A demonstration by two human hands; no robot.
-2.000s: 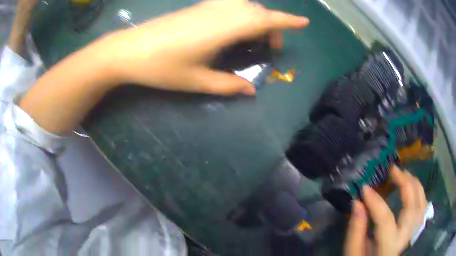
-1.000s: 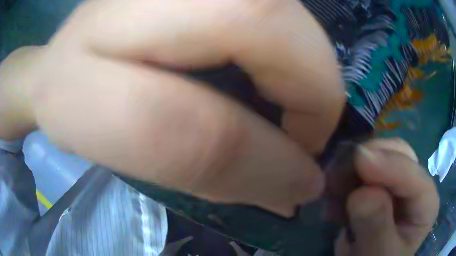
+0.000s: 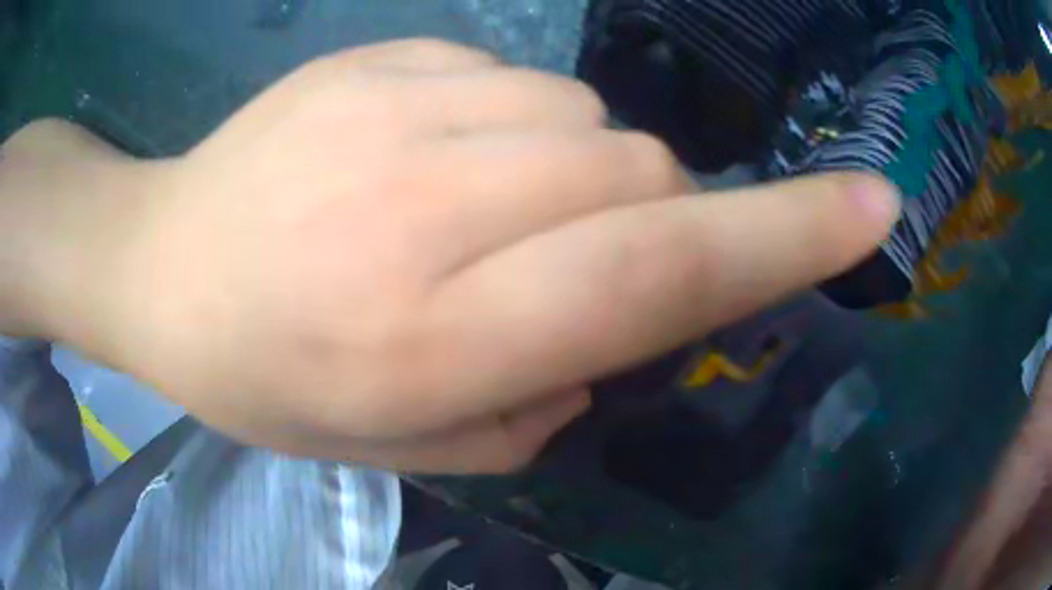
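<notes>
My left hand (image 3: 461, 265) fills the middle of the view, its index finger stretched over the near end of the stacked panels (image 3: 911, 127). The other fingers are curled, and whether they hold anything is hidden. The stack shows thin dark edges, a teal strip and orange tails. An orange flex cable (image 3: 721, 367) shows just below the index finger against a dark area; the panel it belongs to is not clear. My right hand (image 3: 1021, 507) is blurred and cut off by the right edge.
Black ribbed rows of parts (image 3: 692, 81) stand beside the stack, behind my left hand. The dark-green mat (image 3: 877, 496) has pale smudges or glare. A white piece (image 3: 1036, 363) sits at the right edge, and grey striped clothing (image 3: 265, 507) at the lower left.
My left index finger has stretched out towards the stack's end, where the fingers were bent beside my right hand. My right hand has moved right, mostly out of view. The orange flex cable now shows.
</notes>
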